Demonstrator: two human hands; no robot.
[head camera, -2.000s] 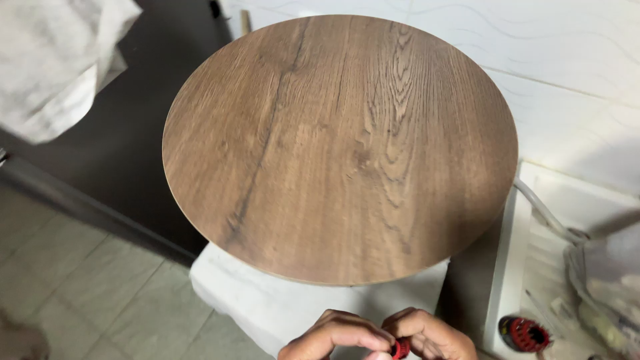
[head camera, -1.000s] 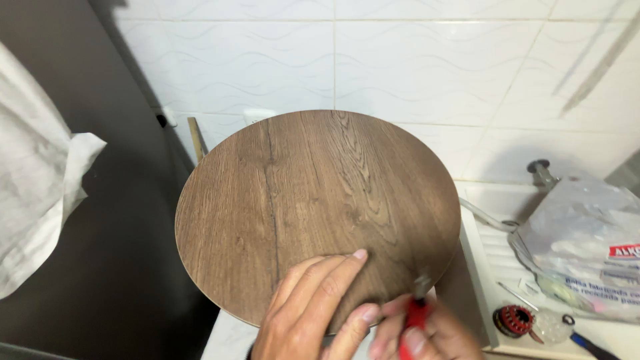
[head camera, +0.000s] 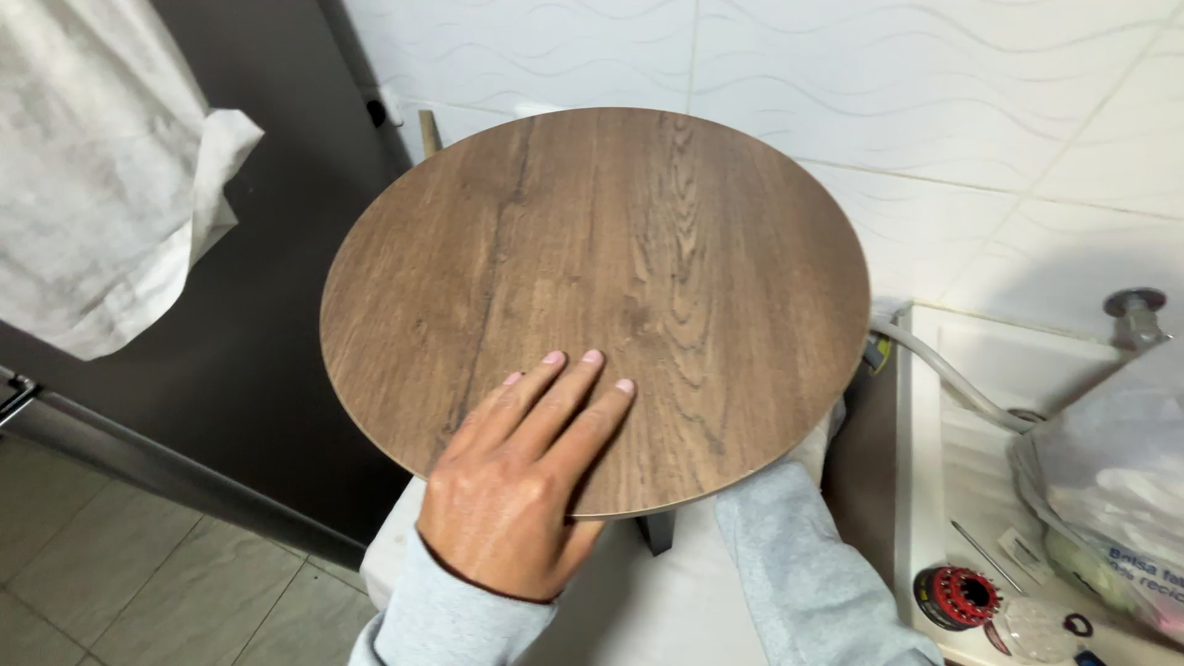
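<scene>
A round wood-grain tabletop (head camera: 592, 277) fills the middle of the view, with part of a dark support (head camera: 657, 532) showing under its near edge. Below it lies a white covered surface (head camera: 638, 601). My left hand (head camera: 523, 472) rests flat on the near left part of the tabletop, fingers apart and thumb down by the rim. My right forearm, in a light grey sleeve (head camera: 795, 546), reaches beneath the near right edge. The tabletop hides my right hand and anything in it.
On the right, a white sink unit (head camera: 911, 462) holds a round red and black bit holder (head camera: 957, 597), a thin metal shaft (head camera: 988, 557) and a plastic bag (head camera: 1110, 472). A grey hose (head camera: 962, 379) runs behind. A dark appliance (head camera: 277, 277) with white cloth (head camera: 92, 176) stands left.
My right hand, seen with a red-handled tool near the tabletop's front edge one second ago, has gone under the tabletop. My left hand now lies flatter on top.
</scene>
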